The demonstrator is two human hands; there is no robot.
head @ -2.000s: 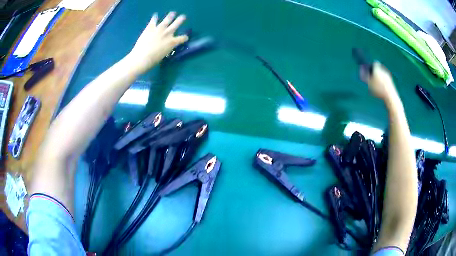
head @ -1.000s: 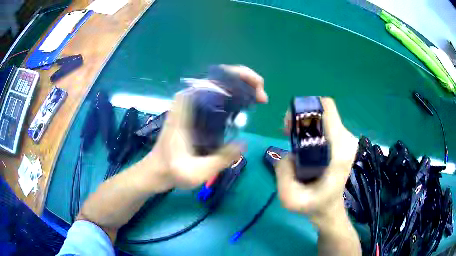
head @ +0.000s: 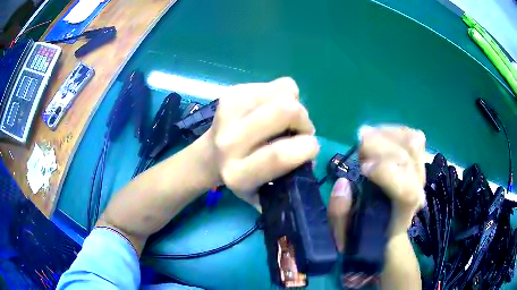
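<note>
My left hand (head: 263, 139) is closed round a black battery clamp (head: 306, 224), its nose pointing down toward me with copper-coloured metal showing at the end. My right hand (head: 388, 170) grips a second black clamp (head: 367, 226), also nose down and blurred. The two clamps are side by side with a narrow gap. Another clamp (head: 342, 164) lies on the green table between my hands, partly hidden. A blue connector (head: 213, 196) shows below my left wrist. A black cable (head: 198, 255) curves across the table under my left forearm.
Set-aside clamp leads (head: 161, 127) lie at the left of the table. A tangled pile of clamp leads (head: 465, 221) lies at the right. A single lead (head: 490, 113) is at the far right. A scale (head: 25, 93) and a patterned flat case (head: 68, 95) rest on the wooden top.
Both held clamps have swung from jaws facing up to noses pointing down toward me. My left hand has turned knuckles up. The view has shifted slightly, showing more of the scale.
</note>
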